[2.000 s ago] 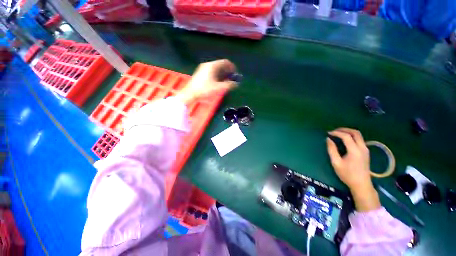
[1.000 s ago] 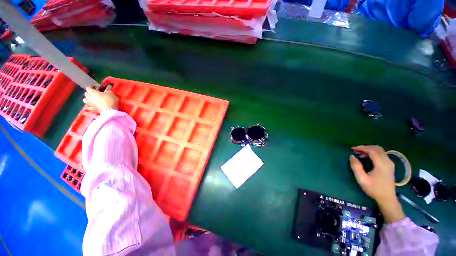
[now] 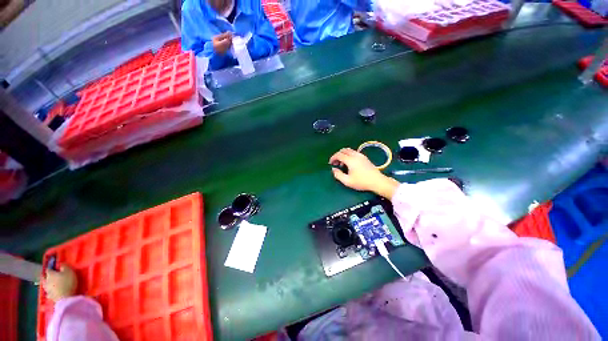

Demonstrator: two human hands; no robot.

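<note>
My left hand [image 3: 60, 281] is at the far left corner of an empty-pocketed red tray [image 3: 206, 293], its fingertips on a small dark module [image 3: 52, 262]. My right hand [image 3: 360, 174] rests on the bench beside a tape roll [image 3: 389, 154], its fingers curled round a dark module [image 3: 342, 166], mostly hidden. The black test fixture board [image 3: 331, 258] lies nearest me, with an unlit round socket [image 3: 343, 234] and a blue circuit board [image 3: 374, 230] with a white cable [image 3: 393, 265]. Two black modules [image 3: 243, 203] touch above a white paper slip [image 3: 246, 248].
Three black modules [image 3: 434, 144] lie at right, near white scrap, with a thin grey stick [image 3: 423, 172] below. Two single modules [image 3: 323, 125] lie farther back. Stacked red trays [image 3: 133, 100] stand back left, others [image 3: 460, 26] back right. A person in blue [image 3: 261, 30] sits across the bench.
My left hand has moved from over the bench to the tray's far left corner with the dark module. My right hand stays by the tape. The view has swung right.
</note>
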